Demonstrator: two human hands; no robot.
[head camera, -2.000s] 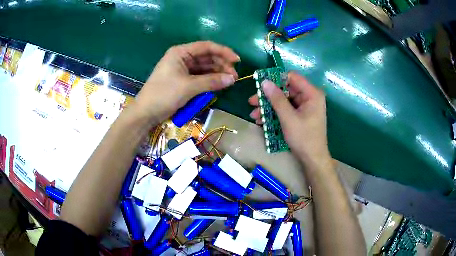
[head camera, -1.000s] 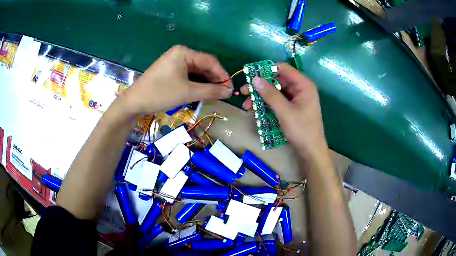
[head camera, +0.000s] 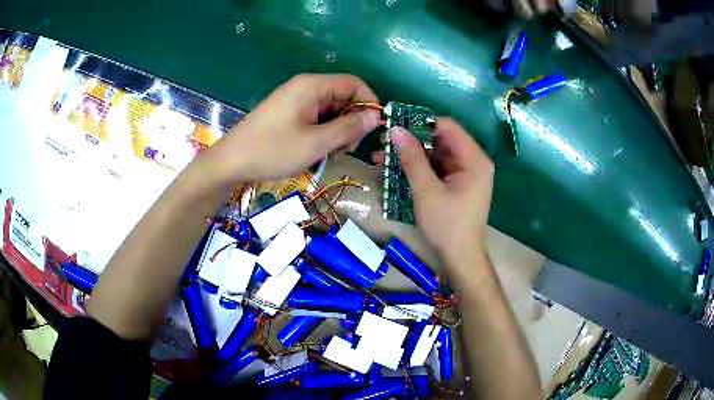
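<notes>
My right hand (head camera: 450, 176) holds a green circuit board panel (head camera: 401, 195) upright, thumb on its face, with a row of pale sockets along its left edge. My left hand (head camera: 313, 129) pinches thin yellow and red battery leads (head camera: 365, 105) at the panel's upper left edge. The fingers hide the plug, so I cannot tell if it is seated. Blue battery packs (head camera: 340, 259) with white pads (head camera: 280, 217) lie heaped on the bench below my hands.
A green conveyor belt (head camera: 603, 211) runs behind, carrying two blue packs (head camera: 513, 56) wired to a small board. A grey metal bracket (head camera: 618, 320) is at right, with piled board panels (head camera: 607, 371) beside it. Printed sheeting (head camera: 86, 168) lies at left. Part of another person's hand shows at the top.
The left fingers have moved in against the panel's upper socket edge. The two wired packs on the belt have moved right. A hand has appeared at the top edge.
</notes>
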